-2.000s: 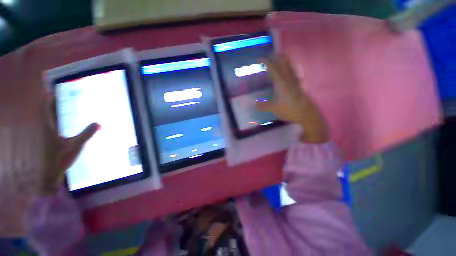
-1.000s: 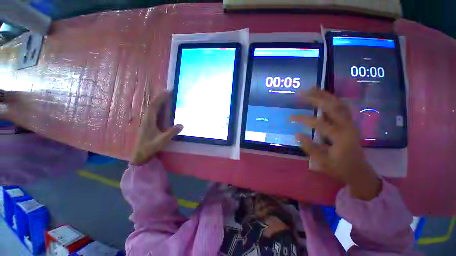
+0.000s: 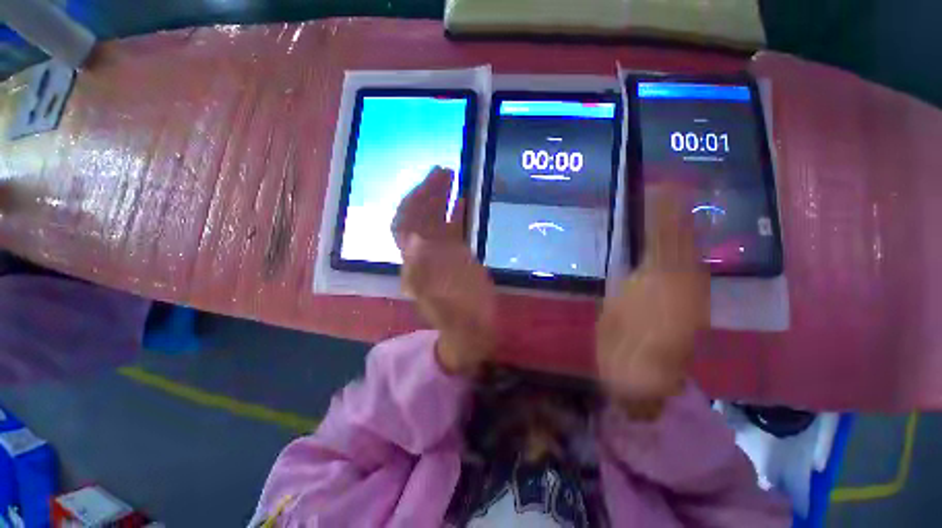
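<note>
Three tablets lie side by side on whitish foam sleeves (image 3: 723, 307). The left tablet (image 3: 398, 134) glows blue-white. The middle tablet (image 3: 553, 191) shows 00:00 under a blue strip. The right tablet (image 3: 702, 113) shows 00:01 in white digits. My left hand (image 3: 444, 268) is blurred, over the lower right of the left tablet. My right hand (image 3: 661, 309) is also blurred, with raised fingers over the lower left of the right tablet. Neither hand is seen holding anything; contact with the screens cannot be told.
The tablets lie on a red, film-covered bench (image 3: 186, 165). A yellowish board (image 3: 609, 19) lies beyond it. A pale plate with dark slots (image 3: 43, 98) is at the far left. A purplish sleeve (image 3: 72, 325), blue boxes (image 3: 26, 469) and a red-white box (image 3: 98, 507) show lower left.
My left hand has moved from the left tablet's left edge onto its right part. My right hand has left the middle tablet for the right one. The middle timer went from 00:05 to 00:00.
</note>
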